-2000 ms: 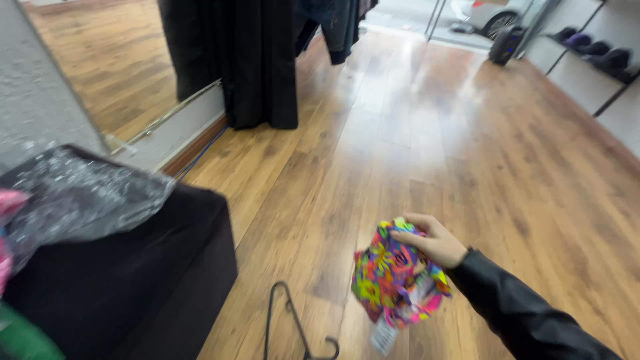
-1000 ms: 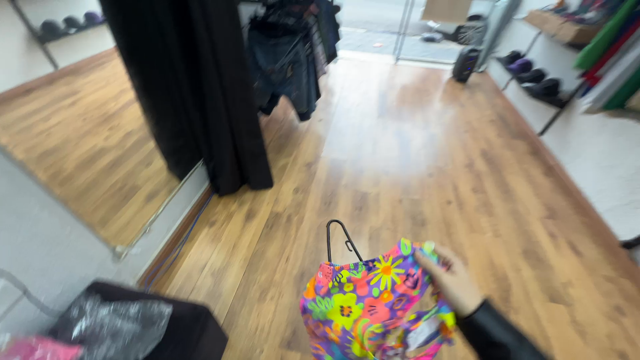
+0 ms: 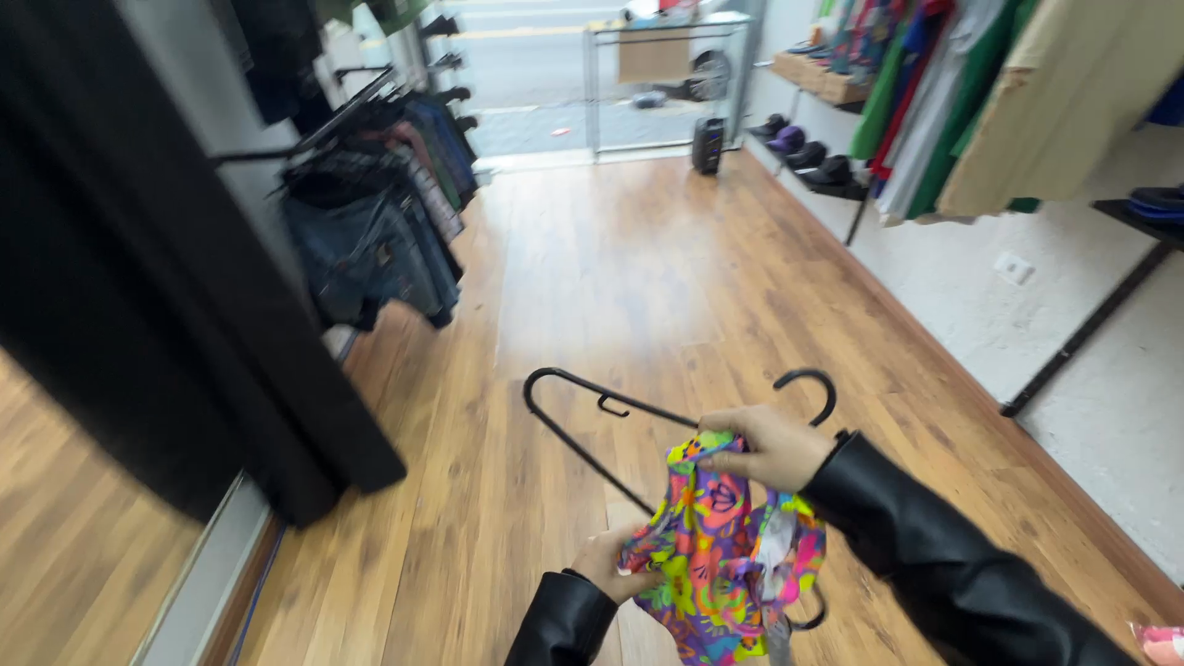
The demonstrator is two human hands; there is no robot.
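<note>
A brightly coloured floral garment (image 3: 708,536) hangs between my hands at the lower centre. My left hand (image 3: 615,564) grips its left edge. My right hand (image 3: 763,447) pinches its top edge near the bar of a black plastic hanger (image 3: 601,381). The hanger's rounded left end sticks out past the cloth, and its hook rises just above my right hand. Part of the hanger lies hidden behind the garment. Whether my right fingers also hold the hanger, I cannot tell. Both arms wear black, shiny sleeves.
Denim shorts (image 3: 370,240) hang on a rail at the left, beyond a black curtain (image 3: 166,259) and a mirror. Clothes (image 3: 962,111) hang along the right wall, near caps (image 3: 809,155) on a shelf. A black speaker-like box (image 3: 708,146) stands by the glass doorway. Wooden floor stretches between.
My left hand has come into view and taken hold of the garment. The garment was in my right hand before. The view has turned toward the right wall.
</note>
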